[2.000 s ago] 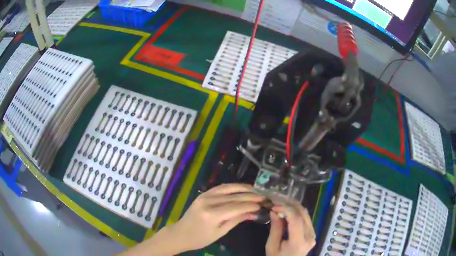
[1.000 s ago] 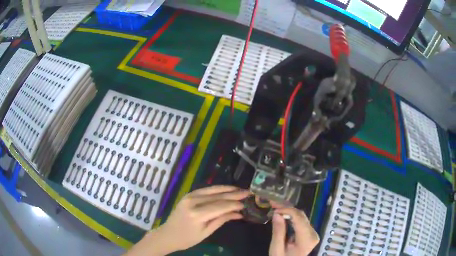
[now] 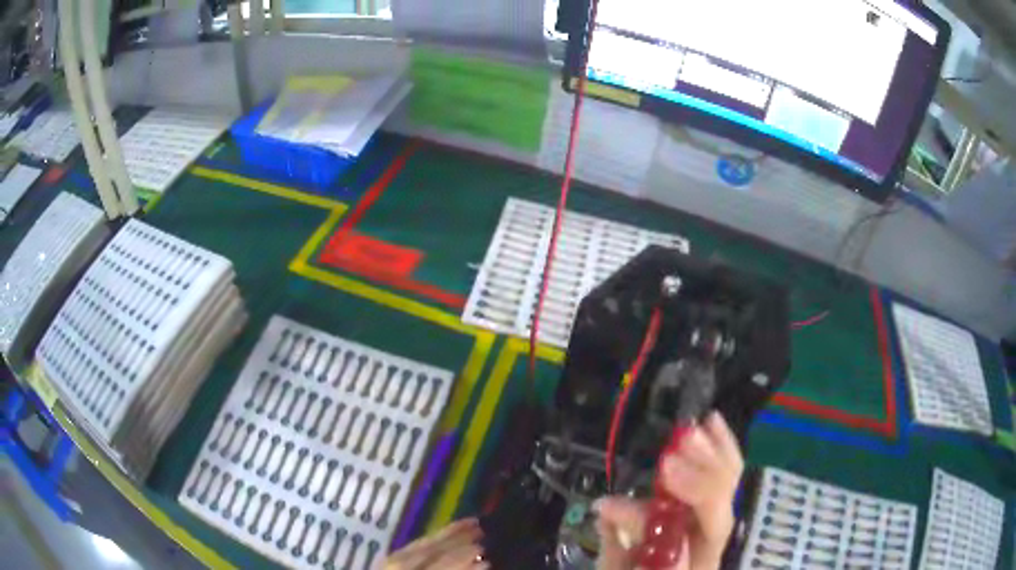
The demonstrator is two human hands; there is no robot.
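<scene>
My right hand (image 3: 713,479) is closed around the red grip (image 3: 666,518) of the toggle clamp lever, which is pulled down toward me. The black test fixture (image 3: 624,317) stands upright behind it. The pressure head (image 3: 576,514) shows in part beside my right hand. My left hand (image 3: 440,548) is cut off by the bottom edge, at the lower left of the fixture; whether it holds anything cannot be seen. The nest and any module in it are hidden or out of the picture.
The left tray (image 3: 323,440) lies beside a purple strip (image 3: 423,495). A tray stack (image 3: 134,334) stands far left. A tray (image 3: 535,267) lies behind the fixture, the right tray (image 3: 830,529) to its right. A red wire (image 3: 557,223) hangs down. The monitor (image 3: 769,84) stands behind.
My right hand has left the nest area and gripped the red lever, which has swung down from upright. My left hand has moved down and left. The view has tilted up.
</scene>
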